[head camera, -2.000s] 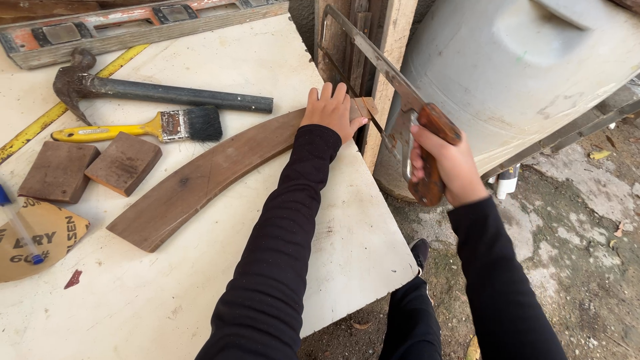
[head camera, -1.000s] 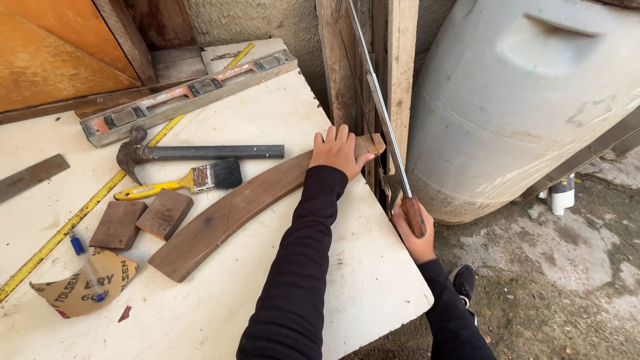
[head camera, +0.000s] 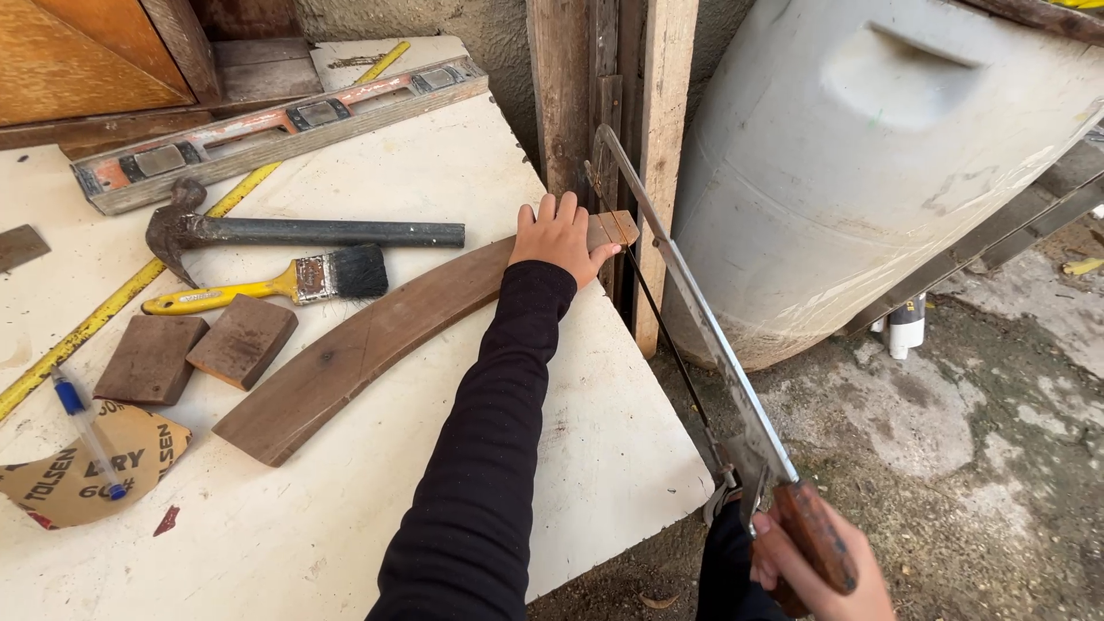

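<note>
A curved wooden piece (head camera: 371, 349) lies on the white tabletop (head camera: 604, 431), its narrow end jutting past the edge. My left hand (head camera: 561, 237) presses down on it near that end, fingers spread over the wood. In my right hand (head camera: 815, 552), low at the right, is the wooden handle of a hacksaw (head camera: 707, 332). The saw's blade crosses the narrow end just right of my left hand, close to pencil-like lines on the wood. The far end of the saw frame reaches up toward the upright boards.
On the tabletop lie a spirit level (head camera: 285, 129), a claw hammer (head camera: 328, 231), a paintbrush (head camera: 276, 285), two wood blocks (head camera: 151, 358), sandpaper (head camera: 147, 448) with a pen (head camera: 89, 435), and a yellow measuring strip (head camera: 95, 319). Upright boards (head camera: 664, 164) and a plastic barrel (head camera: 828, 172) stand beyond the edge.
My right hand has drawn the hacksaw back toward me, down and to the right. My left hand stays on the curved wood.
</note>
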